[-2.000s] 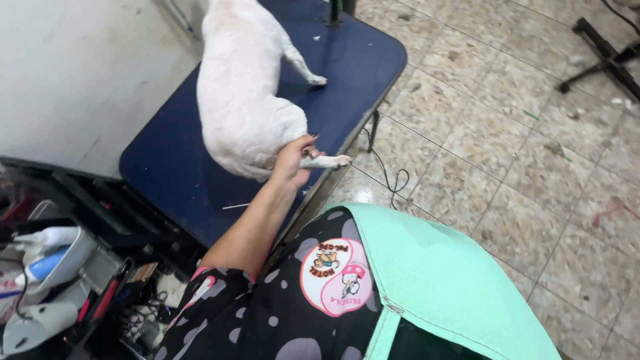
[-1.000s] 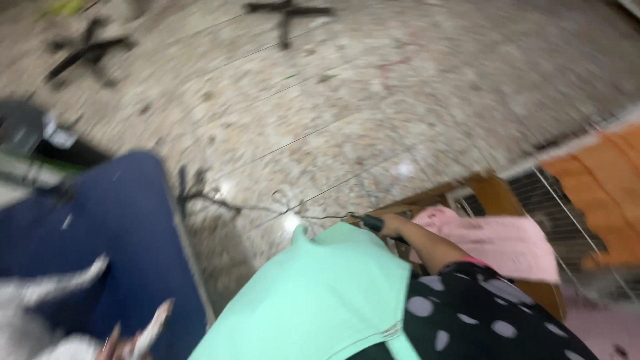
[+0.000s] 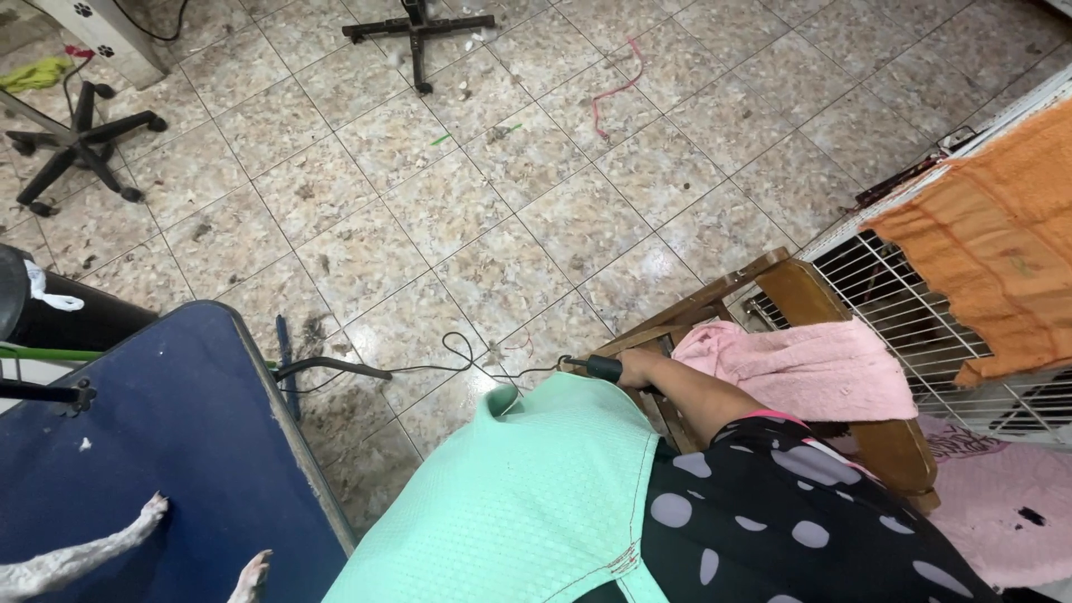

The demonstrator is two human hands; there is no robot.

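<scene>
On the right side of the head view, my right hand (image 3: pixel 641 368) is closed around a black corded handheld tool (image 3: pixel 601 367), beside a wooden chair. The tool's thin black cord (image 3: pixel 440 367) runs left over the floor toward the table. My left hand is out of view. At the lower left, two legs of a white short-haired animal show on the blue grooming table (image 3: pixel 193 410): one foreleg or hind leg (image 3: pixel 100 544) lies on the top, and a second paw (image 3: pixel 254 574) rises at the bottom edge. The animal's body is hidden.
A wooden chair (image 3: pixel 892 456) with a pink towel (image 3: pixel 804 368) stands by a white wire cage (image 3: pixel 879 285) draped with an orange towel (image 3: pixel 1005 226). Black wheeled stand bases (image 3: pixel 84 151) and a black bin (image 3: pixel 79 310) are at left. Hair and a pink string (image 3: pixel 615 90) lie on the tiles.
The view has swung far from the table toward the floor and chair. My left hand, on the animal's hind leg two seconds ago, has left view. My right hand came into view with the tool one second ago.
</scene>
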